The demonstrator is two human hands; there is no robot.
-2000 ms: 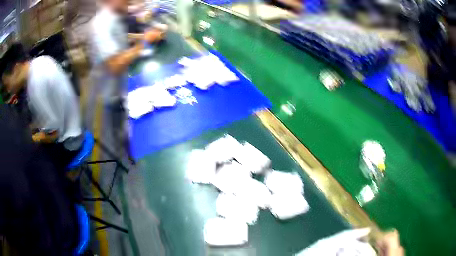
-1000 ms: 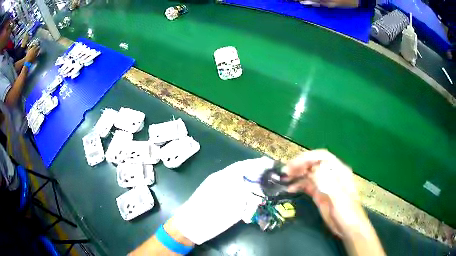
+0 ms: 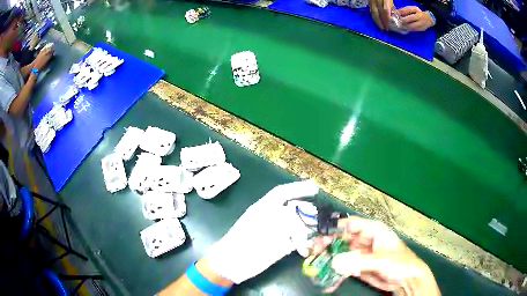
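My gloved left hand (image 3: 268, 231), with a blue wrist band, grips a white housing shell (image 3: 301, 234) at lower centre. A black round part (image 3: 328, 218) with blue and dark wires sits at the shell, between my hands. My bare right hand (image 3: 384, 254) holds a green circuit board (image 3: 330, 266) with its fingers. The board is blurred and partly hidden by the fingers. Several white socket covers (image 3: 163, 236) lie in a loose group on the dark green bench top to the left.
The green conveyor belt (image 3: 300, 110) runs beyond a worn pale edge (image 3: 260, 144), carrying a part-assembled unit (image 3: 245, 68). A blue sheet (image 3: 86, 136) holds white parts at left. A worker (image 3: 17, 75) is at far left. Another person's hands (image 3: 401, 17) work across the belt, near a squeeze bottle (image 3: 479, 63).
My right hand has moved down from the black part to the circuit board. The board has tilted between my hands. The unit on the belt appears slightly further left.
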